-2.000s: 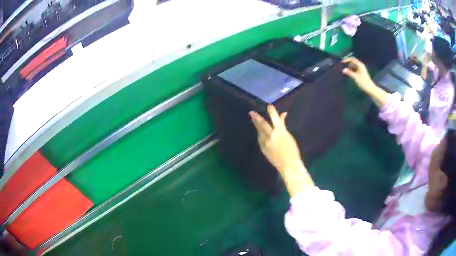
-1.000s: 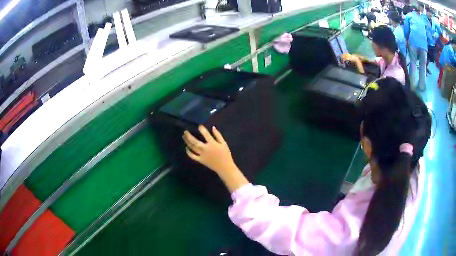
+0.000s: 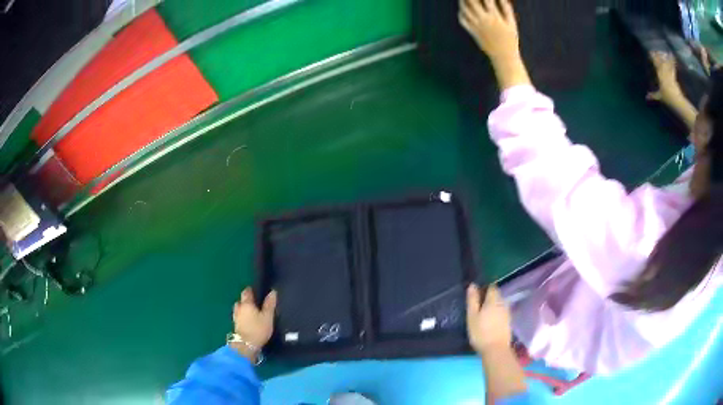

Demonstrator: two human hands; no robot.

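Observation:
A black foam tray lies at the near edge of the green bench. It holds two dark tablets side by side, the left tablet and the right tablet. Both screens are dark, each with a small white label and pale handwritten digits near the bottom. My left hand holds the tray's left edge. My right hand holds its right edge. Whether the tray rests on the bench or is slightly raised, I cannot tell.
A person in a pink smock stands at the right, a hand on a dark tray stack. A red sheet is on the backboard. Black cables and a small box lie at the left end. Another person's hands show at upper right.
The view has swung down and left. My two hands and the tray with two dark tablets have come into view. The pink-sleeved person and the tray stack now sit higher in the picture.

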